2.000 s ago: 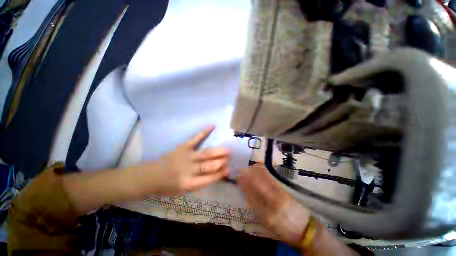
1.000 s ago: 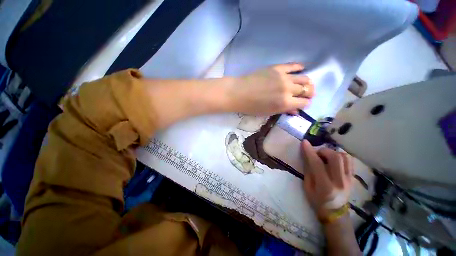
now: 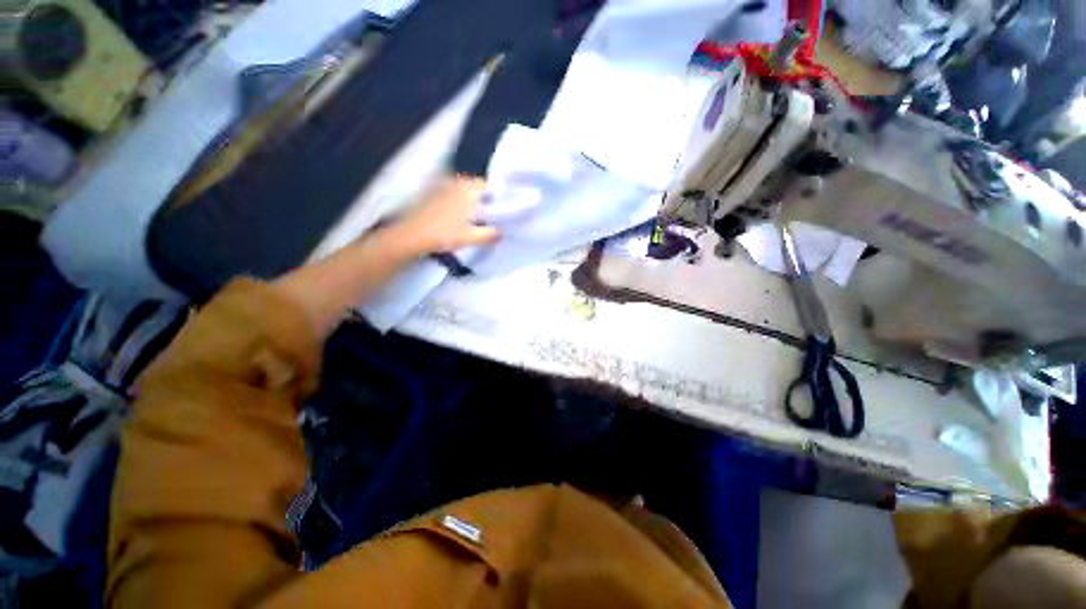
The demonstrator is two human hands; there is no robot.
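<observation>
A pale grey-white panel (image 3: 572, 196) lies left of the needle area and reaches the table's front edge. My left hand (image 3: 459, 220) is on its left part, with blurred fingers closed on the bunched cloth. The machine head (image 3: 732, 137) stands at the panel's right edge, with the presser foot (image 3: 722, 242) beneath it. Black-handled scissors (image 3: 824, 387) lie under the machine arm, blades pointing away. My right hand is out of the picture; only a sleeve and some bare skin show at the lower right corner.
Long black and pale panels (image 3: 322, 167) are draped at the left of the table. A neighbouring cream machine (image 3: 77, 54) is at the top left. A pale piece (image 3: 822, 553) hangs below the table's front edge. Red parts (image 3: 810, 42) are behind the head.
My left hand has moved left with the pale panel. My right hand has left the needle area and gone out of the picture. The view has swung, showing the scissors and machine arm.
</observation>
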